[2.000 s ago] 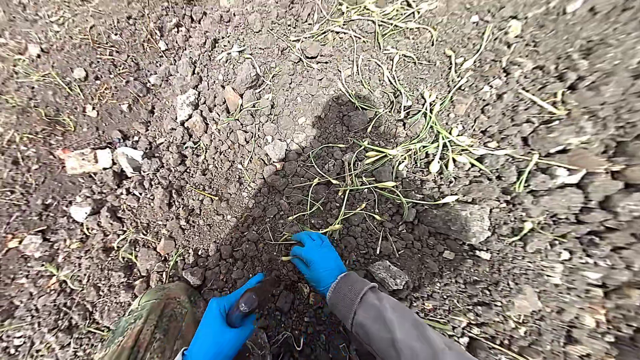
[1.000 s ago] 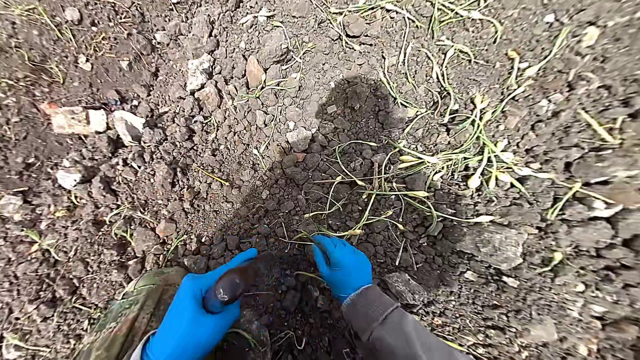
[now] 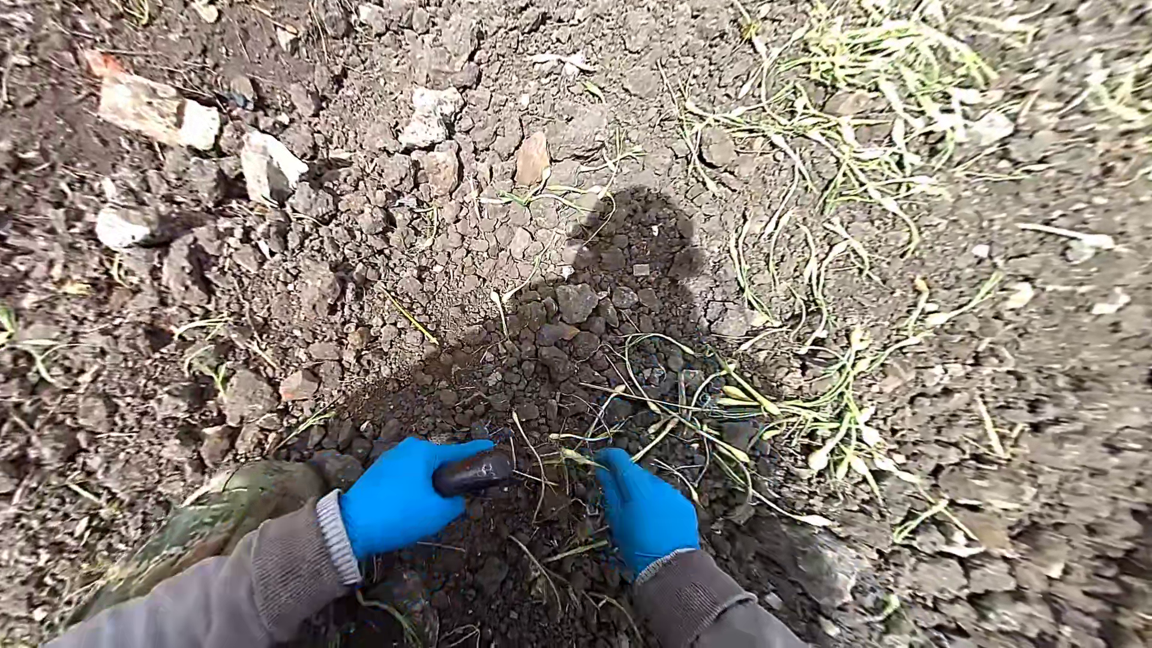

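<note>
My left hand (image 3: 400, 498), in a blue glove, grips a dark rounded tool handle (image 3: 473, 472); the rest of the tool cannot be made out against the soil. To its right, my right hand (image 3: 646, 506), also gloved in blue, is low over the dark soil with thumb and fingers together at the pale end of a thin plant (image 3: 576, 457). Beyond and right of that hand lie loose slender plants with pale bulbs and green stems (image 3: 832, 418). Turned, cloddy soil (image 3: 531, 549) with thin stems lies between and below the hands.
A larger heap of pulled green plants (image 3: 864, 117) lies at the upper right. Pale stones (image 3: 270, 167) and a broken brick-like chunk (image 3: 148, 106) are at the upper left. A camouflage-clad knee (image 3: 225, 517) rests at the lower left. A flat stone (image 3: 814, 562) is at the lower right.
Both hands stay low over the soil. The left hand, lower at first, has come up level with the right, the handle still in it. The view has shifted, showing more of the heap.
</note>
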